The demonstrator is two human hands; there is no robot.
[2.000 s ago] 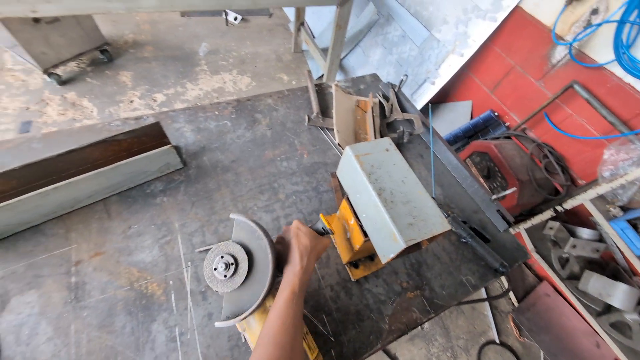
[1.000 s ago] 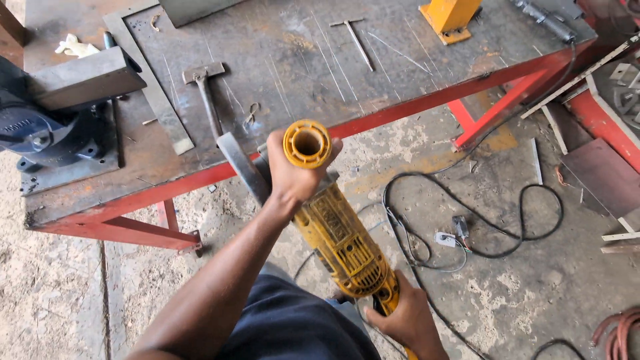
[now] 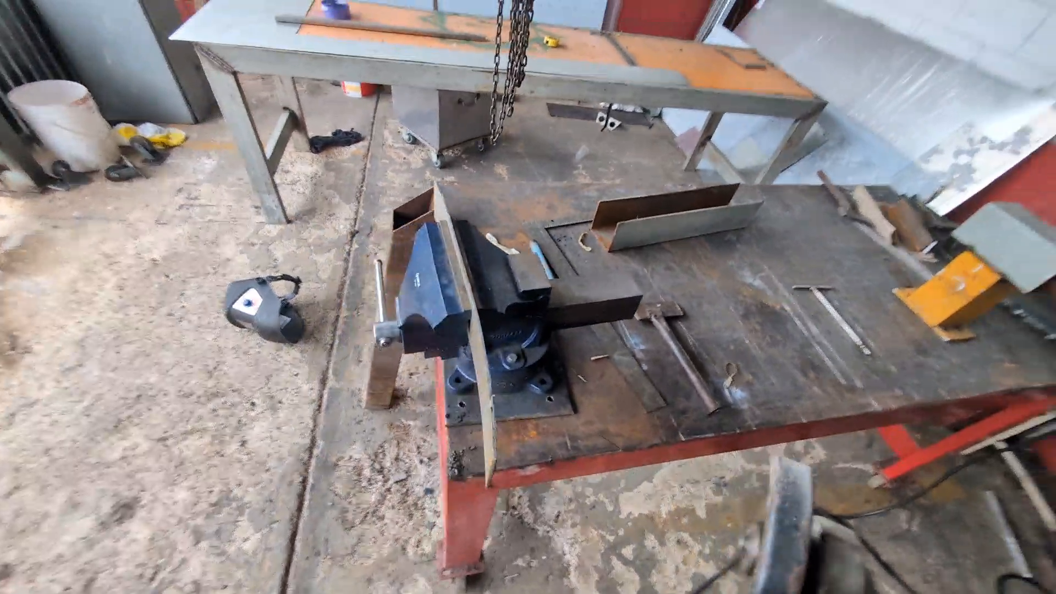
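Note:
The guard of an angle grinder [image 3: 784,528] shows at the lower right edge, off the near side of the steel workbench [image 3: 742,355]; the rest of the tool is out of frame or blurred. Neither of my hands is in view. A blue bench vise [image 3: 495,305] is mounted at the bench's left corner, with a long thin metal plate [image 3: 483,388] upright between its jaws. A hammer [image 3: 681,359] lies right of the vise, and a T-shaped metal tool [image 3: 837,320] lies farther right.
A steel channel [image 3: 685,221] lies at the bench's back edge. A yellow metal stand [image 3: 957,289] carries a grey metal piece at the right. A welding helmet [image 3: 264,309] is on the floor. Chains [image 3: 513,66] hang before the table behind [image 3: 445,73]. Cable [image 3: 916,495] runs on the floor at right.
The view has swung up and left to the vise. One second ago both hands held the yellow grinder; now only its guard shows at the bottom and the hands are out of view.

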